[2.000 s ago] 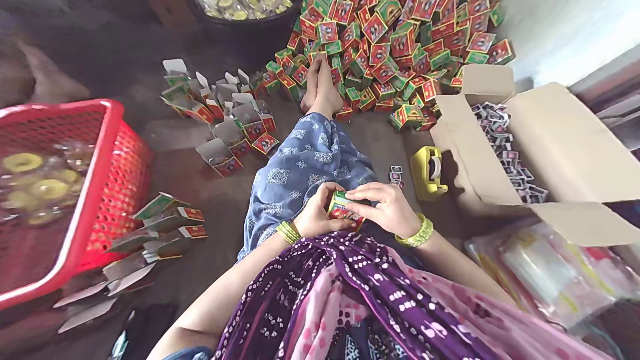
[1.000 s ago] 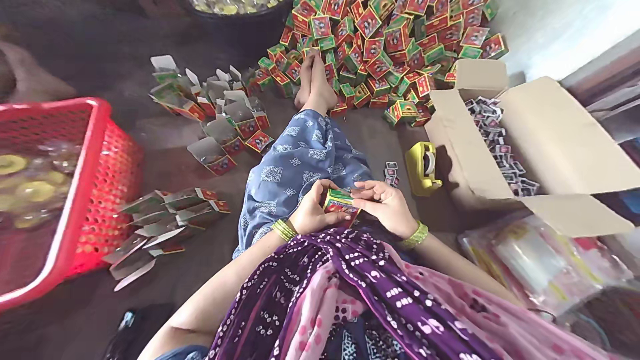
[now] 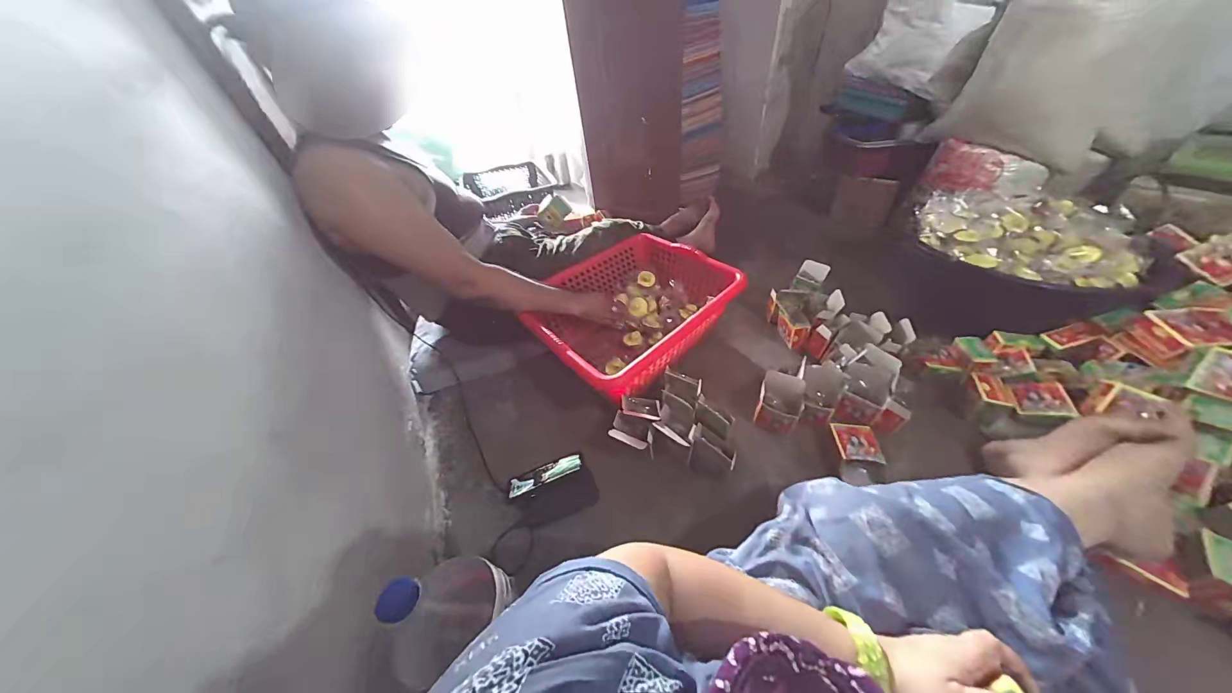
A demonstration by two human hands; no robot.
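Note:
At the bottom edge, my left hand (image 3: 958, 662) rests low over my lap, with yellow-green bangles (image 3: 859, 647) at its wrist. A bit of something yellow-green shows at its fingers, cut off by the frame; whether the hand grips it cannot be told. My right hand is out of view. Ahead of my knees stand open small cardboard boxes (image 3: 780, 397) with raised flaps. More open boxes (image 3: 679, 414) stand beside a red plastic basket (image 3: 674, 361), which holds clear packets with yellow discs (image 3: 637, 306).
A co-worker's hand (image 3: 599, 308) reaches into the basket. A phone (image 3: 546, 476) with a cable lies by the wall, near a blue-capped plastic bottle (image 3: 397, 602). A dark tub (image 3: 1020, 303) of packets and a heap of printed boxes (image 3: 1044, 397) are at the right.
The view has swung far to the left, bringing in the co-worker, phone and wall. My right hand and the small printed box seen between my hands earlier are out of view.

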